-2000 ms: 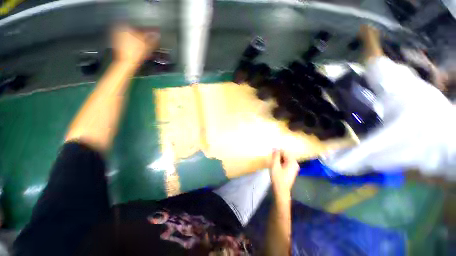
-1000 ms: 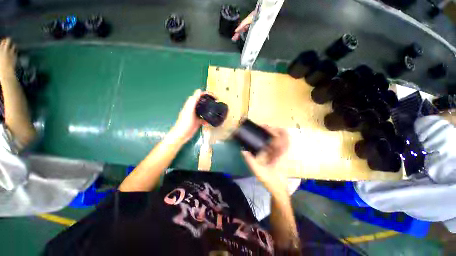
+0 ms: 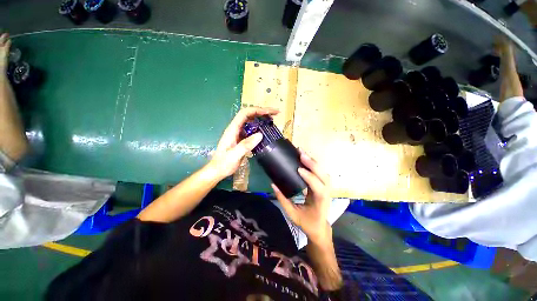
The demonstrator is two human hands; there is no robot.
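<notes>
My left hand [image 3: 238, 141] holds a ribbed black inner core [image 3: 260, 128] by its patterned end, which has a purple sheen. My right hand [image 3: 307, 194] holds a smooth black outer sleeve [image 3: 281, 167] around its lower side. The core's far part is inside the sleeve's mouth and its ribbed end sticks out. The joined pair is tilted, above the left part of the tan board [image 3: 335, 138]. A cluster of black sleeves [image 3: 395, 126] stands and lies on the board's right part, some showing round dark mouths.
The conveyor belt [image 3: 176, 17] beyond the green bench [image 3: 171, 106] carries spaced cores [image 3: 236, 14]. A white post [image 3: 307, 29] rises at the belt edge. A black ridged tray [image 3: 478, 132] lies at right. Neighbouring workers' arms show at both sides [image 3: 12, 111] [image 3: 509, 73]. A blue crate [image 3: 377, 273] is below.
The core and the sleeve, apart one second ago, are now together, the core partly inside the sleeve. The other person's hand by the post is gone. The belt's units have shifted.
</notes>
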